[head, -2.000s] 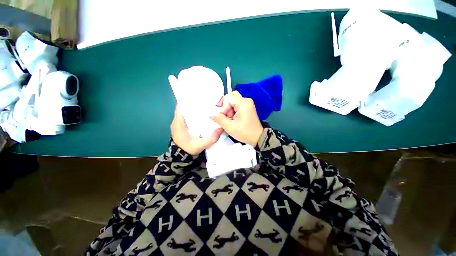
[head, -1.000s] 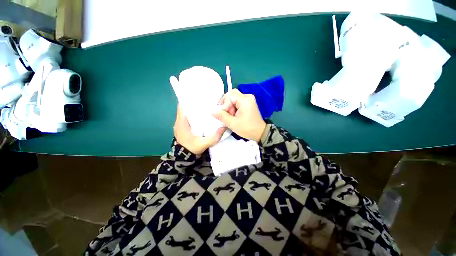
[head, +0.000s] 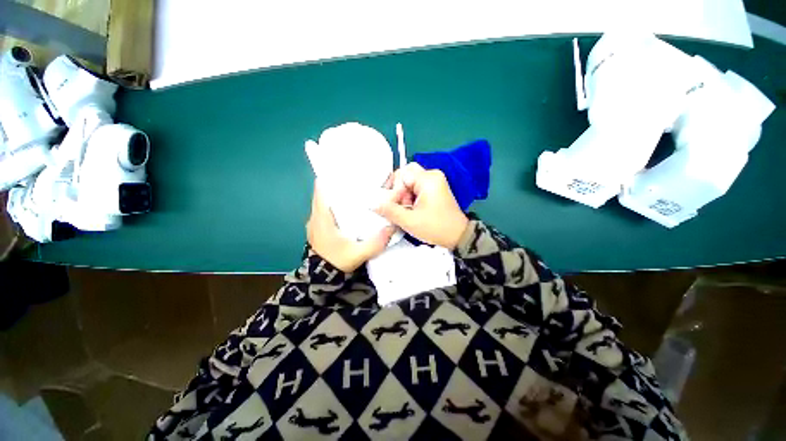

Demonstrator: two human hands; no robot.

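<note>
A white security camera (head: 352, 164) lies in front of me, its head away from me and its squarish base (head: 412, 274) close to my body. One thin antenna stands on each side of the head. My left hand (head: 338, 234) holds the camera from its left and lower side. My right hand (head: 424, 207) has thumb and index fingertips pinched together at the right side of the housing; whether something small is between them cannot be told. A crumpled blue cloth (head: 470, 170) lies just beyond my right hand, partly hidden by it.
Several white cameras (head: 86, 164) are clustered at the left, some with black lens fronts. Two white units (head: 638, 95) with labelled bases stand at the right. A white board (head: 431, 26) runs along the back of the green mat (head: 233, 172). Brown cardboard (head: 129, 43) is at the back left.
The view has shifted, so the bench sits slightly lower in it. The camera's head is turned or tilted a little. My right fingertips stay at the housing's right side.
</note>
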